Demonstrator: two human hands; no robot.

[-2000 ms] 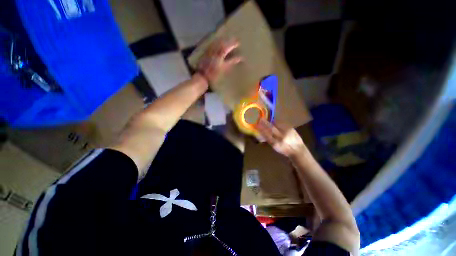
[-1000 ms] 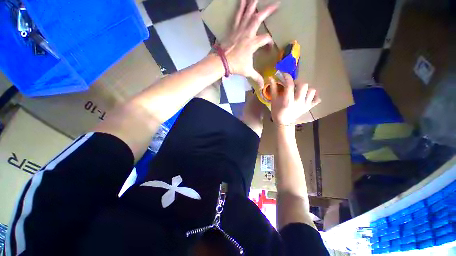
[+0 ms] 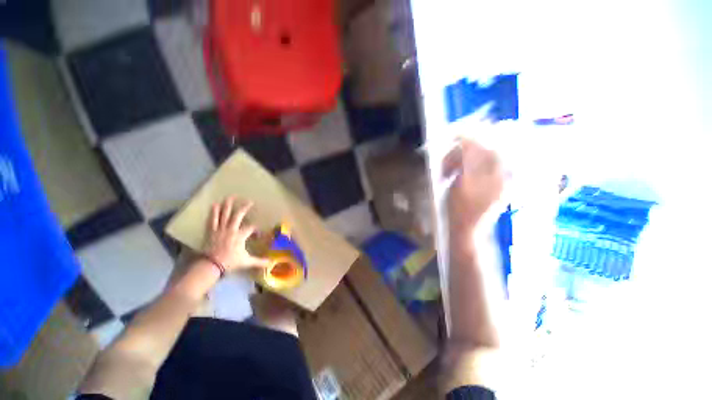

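Note:
A brown carton [image 3: 242, 183] lies below me with its flat side up. The tape dispenser [image 3: 283, 266], blue and orange with a yellow-orange roll, lies on it. My left hand [image 3: 229, 237] rests flat on the carton with fingers spread, its thumb at the edge of the roll. My right hand [image 3: 475, 178] is away from the carton, over the white bench [image 3: 484, 328] at the right. It is blurred and washed out by glare, so I cannot tell whether it holds anything.
A red stool [image 3: 273, 58] stands on the checkered floor ahead. A blue crate [image 3: 31, 226] is at the left edge. Another brown carton [image 3: 355, 336] lies near my legs. Blue packaged goods [image 3: 601, 234] lie on the bench, with a dark blue item [image 3: 480, 98] farther back.
The view has swung right, bringing the stool and bench into view. My right hand has left the tape dispenser and moved over the bench. My left hand stays on the carton.

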